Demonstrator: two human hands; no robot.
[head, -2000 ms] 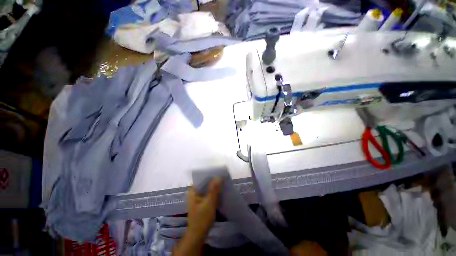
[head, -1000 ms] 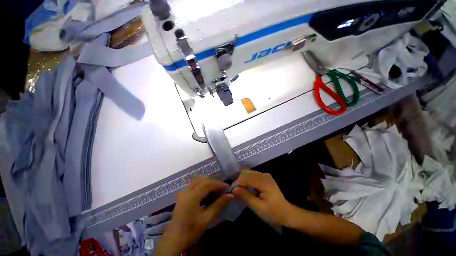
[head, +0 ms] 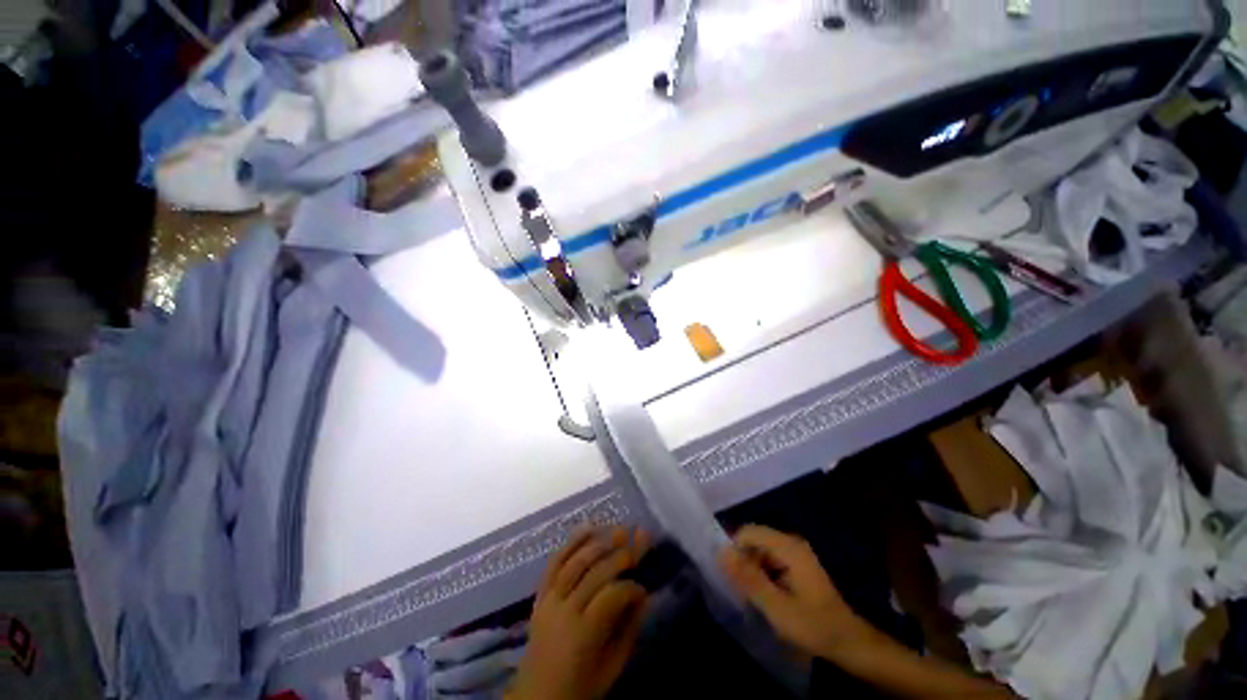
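A long blue-grey fabric strip runs from under the lit needle area of the white sewing machine, over the ruler-marked front edge, towards the lap. It looks like two layers, a darker one beside a paler one. My right hand is shut on the strip just past the table edge, thumb and fingers on its right side. My left hand lies at the table edge to the left of the strip, fingers curled; whether it grips the darker layer is unclear. The needle tip is lost in glare.
A heap of blue-grey strips lies on the left. Scissors with red and green handles and a thin dark red tool lie right. An orange chip is beside the needle area. White cut pieces fan out at lower right.
The hands, together on the strip a second ago, are now apart, the right one further right. Earlier, one hand held a strip's end at the table edge. The camera view has shifted.
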